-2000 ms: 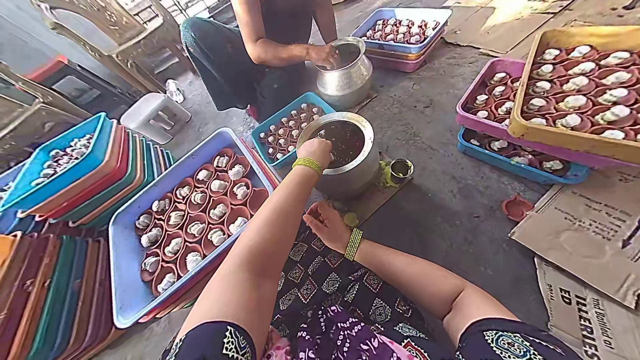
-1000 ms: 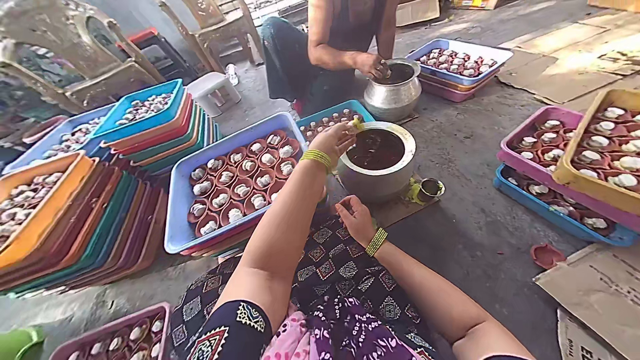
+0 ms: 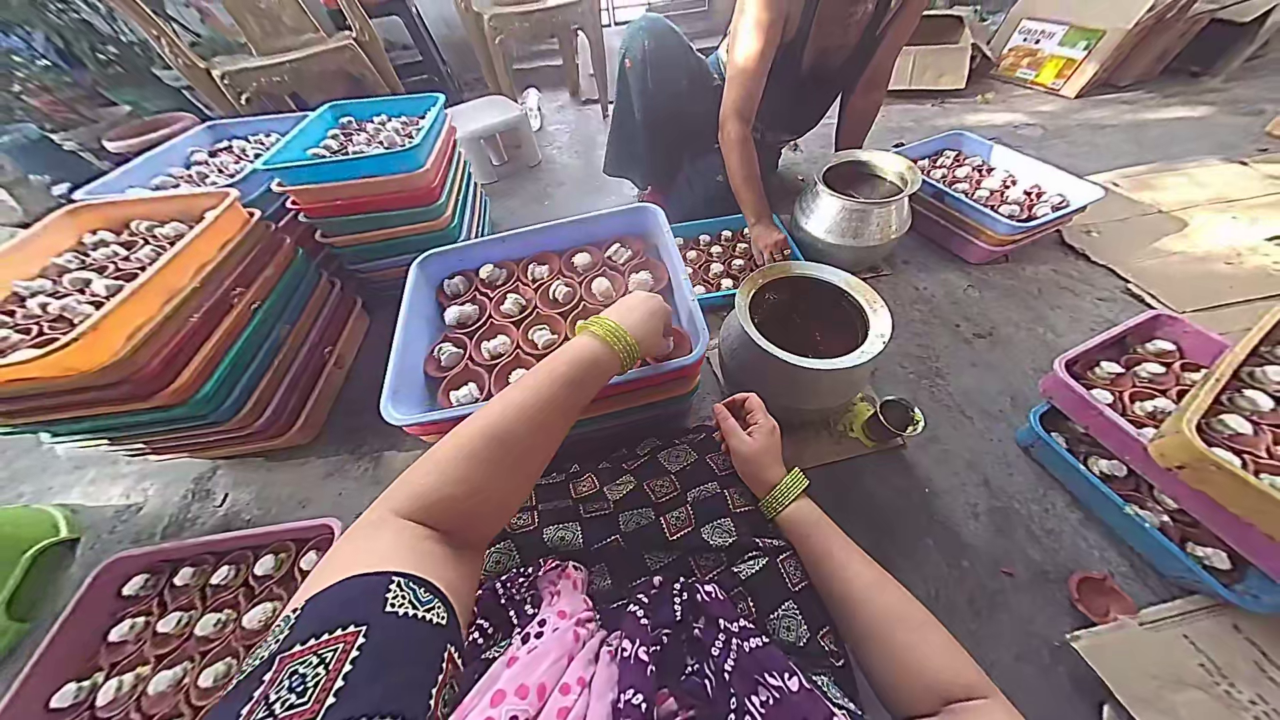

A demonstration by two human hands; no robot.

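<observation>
My left hand is over the right side of a light blue plastic tray of small clay cups with white lumps in them. Its fingertips point down among the cups and are hidden, so I cannot tell what they hold. My right hand rests above my patterned skirt, fingers loosely curled and thumb apart, with nothing visible in it. Just beyond it stands a wide-mouthed metal pot of dark liquid. A small soiled cup is beside the pot's base.
Across from me, a co-worker's hand reaches into a blue tray beside a second metal pot. Stacked trays stand at left, a purple tray at lower left, more trays at right. Cardboard lies lower right.
My left hand has moved from the near pot, over its rim, to the light blue tray. The co-worker's hand has gone from the far pot to the small blue tray. The view has shifted.
</observation>
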